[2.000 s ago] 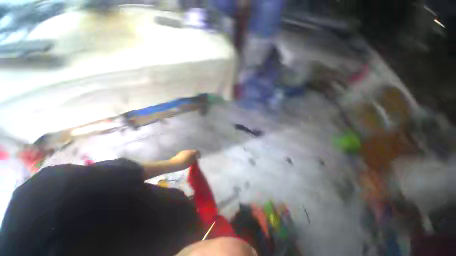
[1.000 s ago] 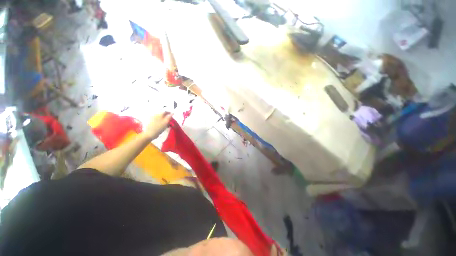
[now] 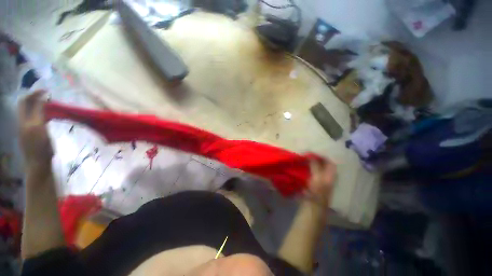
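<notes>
A long strip-like red fabric piece [image 3: 216, 150] is stretched in the air between my two hands, above the near edge of the pressing table and the floor. My left hand [image 3: 35, 116] is shut on its narrow end at the far left and is blurred. My right hand [image 3: 320, 178] is shut on its wider, bunched end at the right. The fabric slopes down from left to right and hides part of the table edge. The cream, brown-stained pressing table [image 3: 232, 70] lies beyond it.
A long grey padded board [image 3: 154, 46], a small grey-brown block [image 3: 326, 121] and a dark iron-like object [image 3: 278, 32] are on the table. Lilac cloth [image 3: 368, 140] is at its corner. Brown and white scraps [image 3: 402, 75] and dark blue cloth lie right. Red and yellow cloth lies lower left.
The view has swung towards the pressing table. The red fabric, earlier hanging diagonally, is now lifted and spread across in front of me. My right hand has come into clear view.
</notes>
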